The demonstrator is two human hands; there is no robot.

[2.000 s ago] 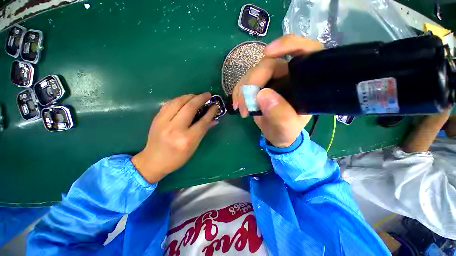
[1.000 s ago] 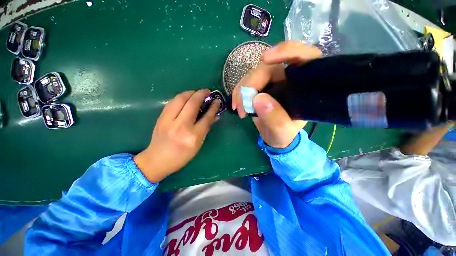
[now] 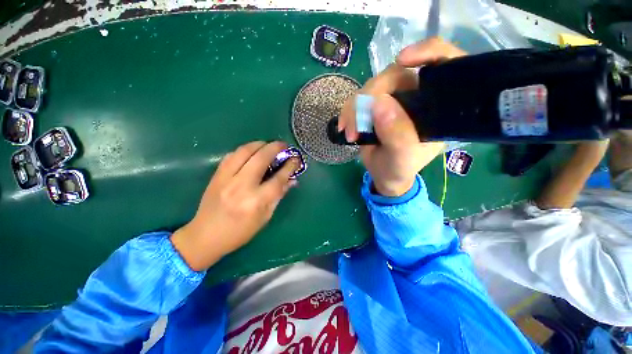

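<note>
My left hand (image 3: pixel 239 197) holds a small rounded-square device housing (image 3: pixel 287 164) on the green worktop, with fingers over its left part. Its silver rim and dark inside show at the fingertips. My right hand (image 3: pixel 391 128) is closed around a large black electric screwdriver (image 3: pixel 457 97) with a white-and-red label. A pale wrap (image 3: pixel 364 113) is on one finger. The screwdriver's dark nose (image 3: pixel 335 130) is over the round dish of tiny screws (image 3: pixel 320 110), apart from the housing. The bit's tip cannot be made out.
Several similar housings (image 3: pixel 55 148) lie at the left on the worktop (image 3: pixel 159 90). One housing (image 3: pixel 331 45) lies above the dish, another (image 3: pixel 459 162) right of the yellow-green wire (image 3: pixel 444 181). A clear plastic bag (image 3: pixel 478 28) is at the upper right. Another person's sleeve (image 3: pixel 554 235) is at the right.
The screwdriver's nose has moved from beside the held housing to over the screw dish. My left hand still holds the housing. The view has shifted, and a housing right of the wire now shows fully.
</note>
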